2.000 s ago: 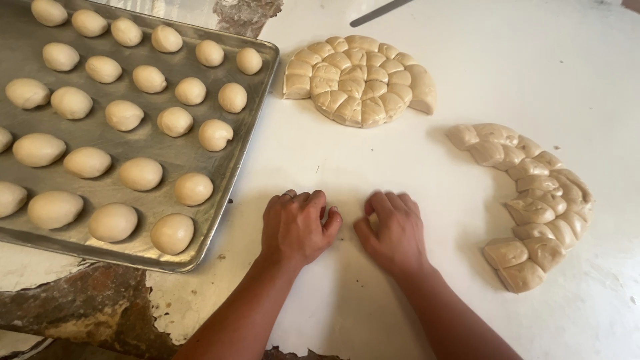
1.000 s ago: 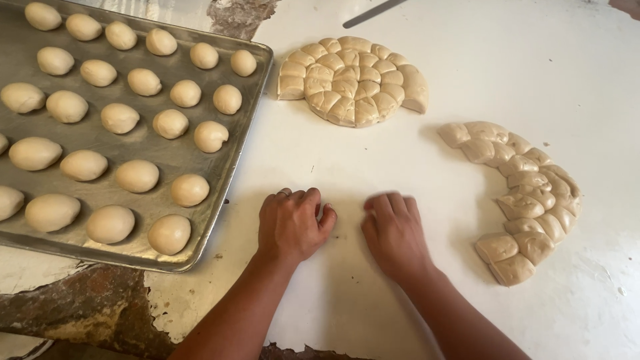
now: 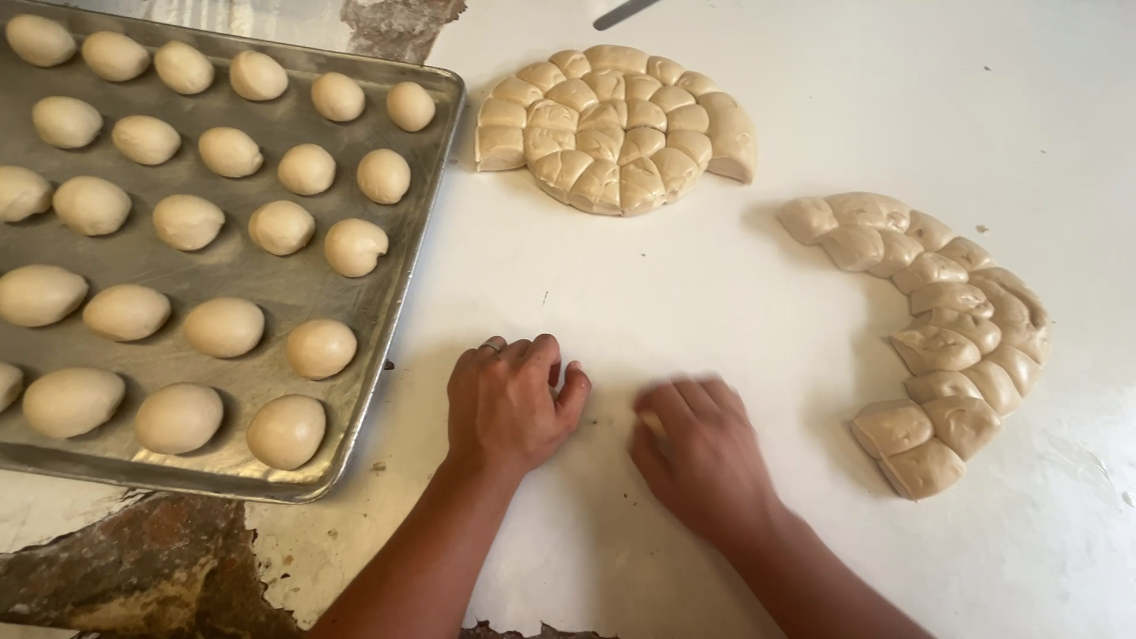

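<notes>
My left hand (image 3: 515,404), with a ring on one finger, rests palm down on the white table, its fingers curled under. Beside it my right hand (image 3: 697,453) is also curled over the table and blurred. Whether dough lies under either palm is hidden. Rows of round dough balls (image 3: 287,431) sit on a metal baking tray (image 3: 395,306) to the left. Beyond my hands lies a round slab of dough (image 3: 617,129) cut into joined pieces. A curved strip of cut dough pieces (image 3: 954,311) lies to the right of my right hand.
The tray's near right corner stands close to my left forearm. A dark flat blade or strip (image 3: 626,12) lies at the far edge of view. The white table surface (image 3: 701,284) has worn brown patches (image 3: 133,555) at the lower left and the top.
</notes>
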